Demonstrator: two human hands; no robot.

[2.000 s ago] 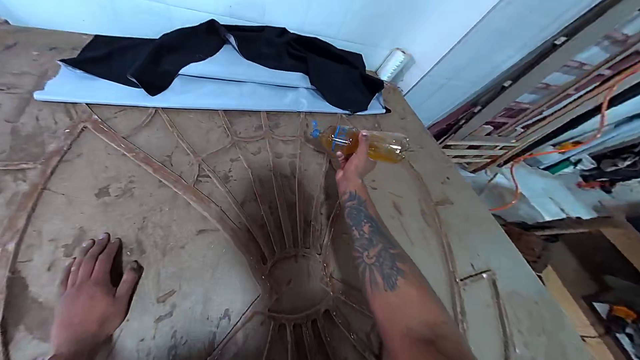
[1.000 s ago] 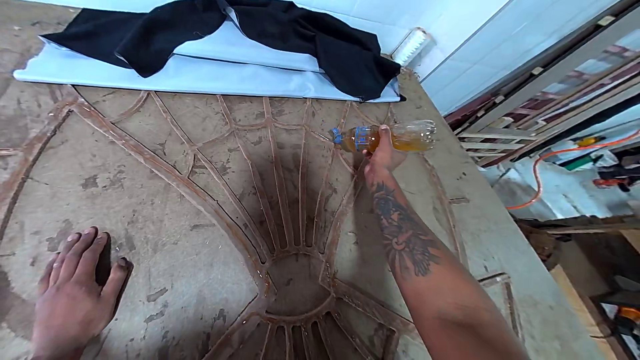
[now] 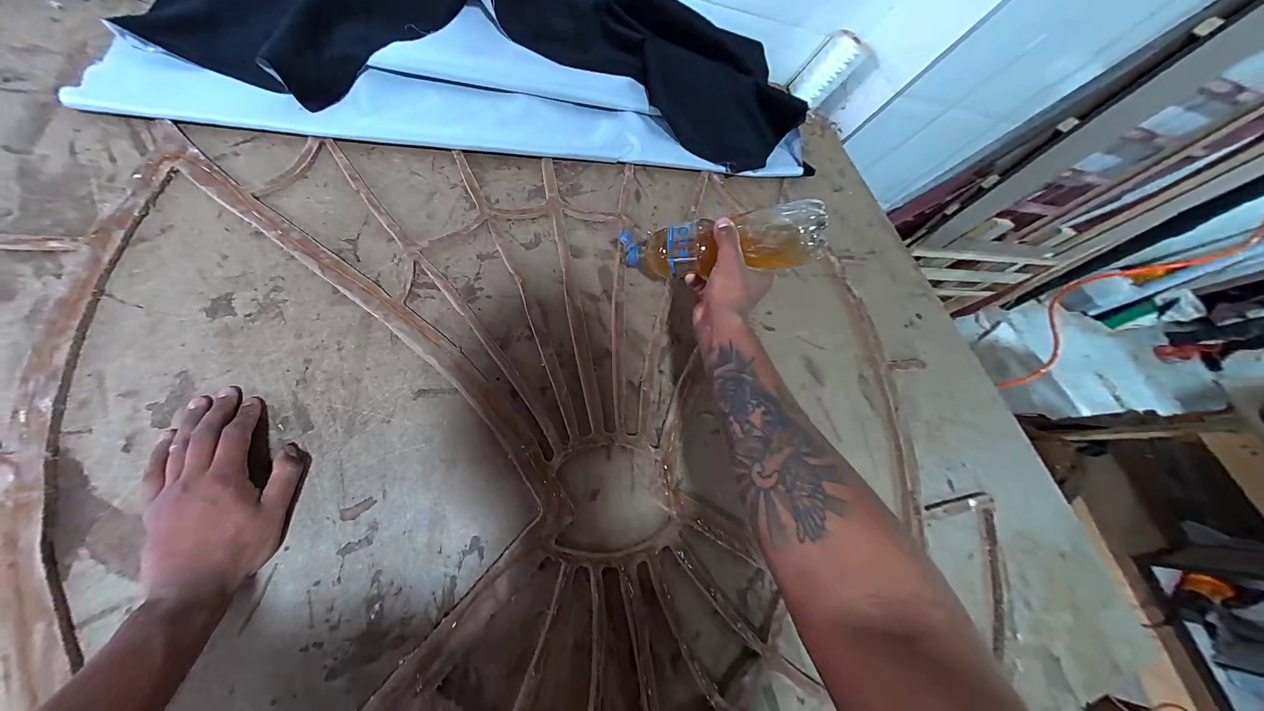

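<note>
My right hand (image 3: 733, 281) grips a clear plastic bottle (image 3: 780, 237) of amber liquid, tilted on its side with its blue cap end toward the left. It is held over a brown board (image 3: 375, 415) with a carved or grooved pattern of curved lines, thin spokes and a round centre (image 3: 612, 499). My left hand (image 3: 212, 494) lies flat on the board at the left, fingers spread, holding nothing. Whether liquid is coming from the cap cannot be seen clearly.
Black cloth (image 3: 691, 79) and a pale blue sheet (image 3: 237, 94) lie along the board's far edge, beside a white roll (image 3: 829, 67) near the tiled wall. Slatted frames (image 3: 1076, 148), an orange cable (image 3: 1057, 326) and clutter stand beyond the right edge.
My right hand still holds the bottle and has moved slightly along the upper part of the pattern. My left hand stays on the board. The view has shifted a little.
</note>
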